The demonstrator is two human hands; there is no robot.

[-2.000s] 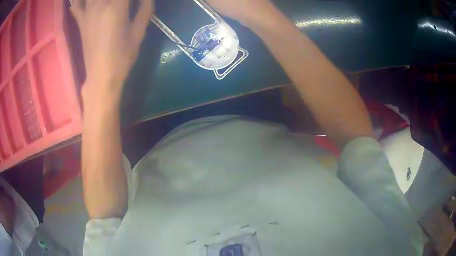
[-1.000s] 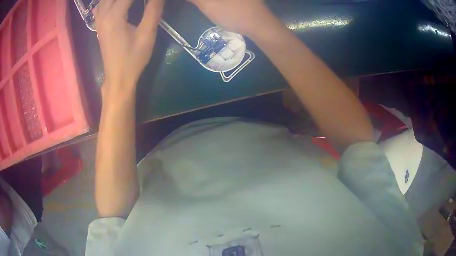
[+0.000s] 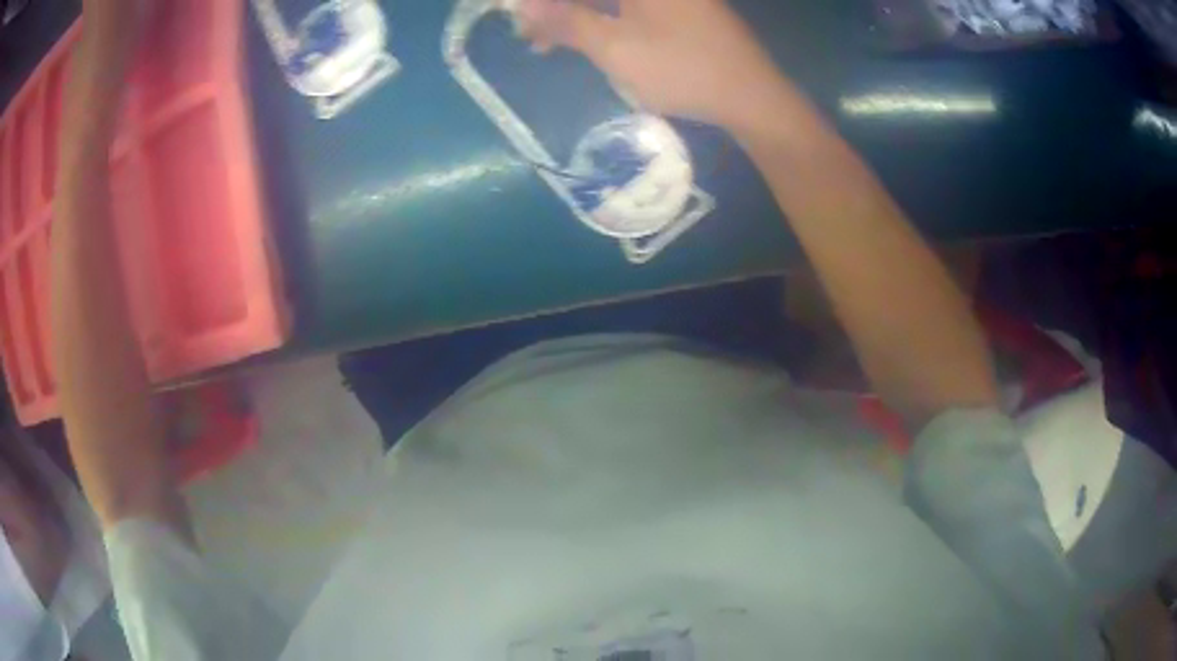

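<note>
A long white oval housing [image 3: 484, 91] lies on the dark-green surface near the middle top, its round base with a blue patch toward me and a thin white loop sticking out below. My right hand [image 3: 645, 52] is over the far right side of this housing, fingertips near its narrow end; whether they hold a small piece cannot be told. A second housing [image 3: 342, 58] lies to the left, cut off by the top edge. My left forearm reaches up over the pink crate [image 3: 194, 220]; my left hand is cut off by the top edge.
The green surface [image 3: 426, 271] has its near edge in front of my body. A shallow box with loose small white pieces [image 3: 1020, 16] is at the upper right. A red object [image 3: 220, 433] shows below the table edge at left. Part of another person [image 3: 26, 517] shows at lower left.
My left hand has moved from the housing leftward over the crate and out of the top edge. The view has shifted, showing more of the second housing and the parts box.
</note>
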